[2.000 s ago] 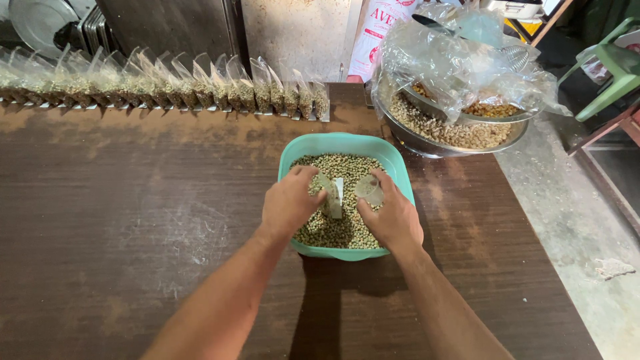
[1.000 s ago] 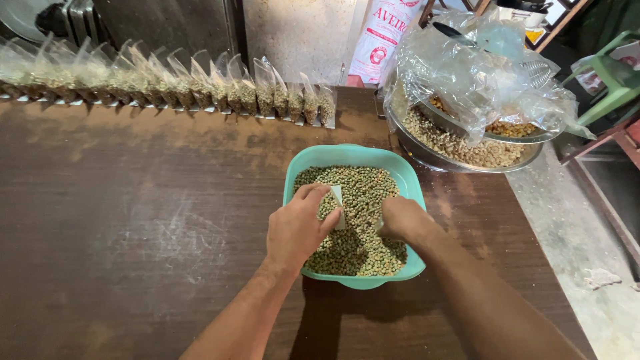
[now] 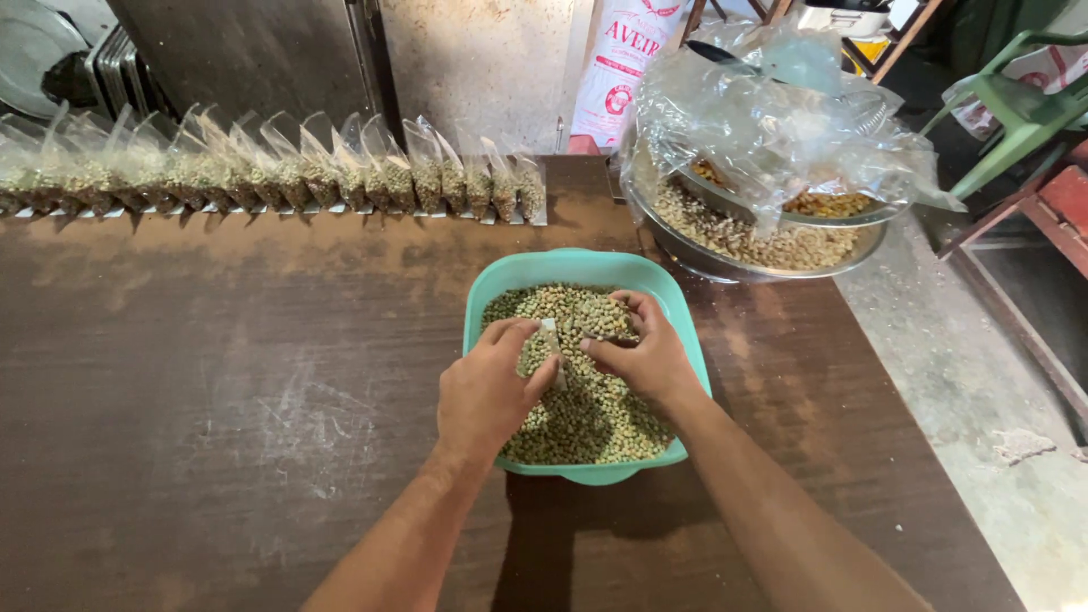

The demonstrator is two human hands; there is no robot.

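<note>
A teal plastic tub [image 3: 586,474] holds a bed of greenish dried peas or similar seeds [image 3: 629,425]. Over its left half, my left hand [image 3: 493,382] grips a small clear plastic bag [image 3: 552,353] with a white strip at its edge; seeds show through or behind it. My right hand [image 3: 650,353] is cupped at the tub's right side, with a scoop of the seeds [image 3: 602,319] at its fingers. A dark curved edge shows under that scoop; whether it is a small cup cannot be told.
Filled clear bags [image 3: 391,183] stand in a row along the back edge of the wooden table [image 3: 212,357]. At the back right sits a metal basin [image 3: 765,270] of pale kernels, with a smaller bowl and plastic bags on top. A green plastic chair [image 3: 1011,102] stands beyond.
My right hand, down in the seeds a second ago, is now raised with seeds at its fingers. My left hand still holds the small bag.
</note>
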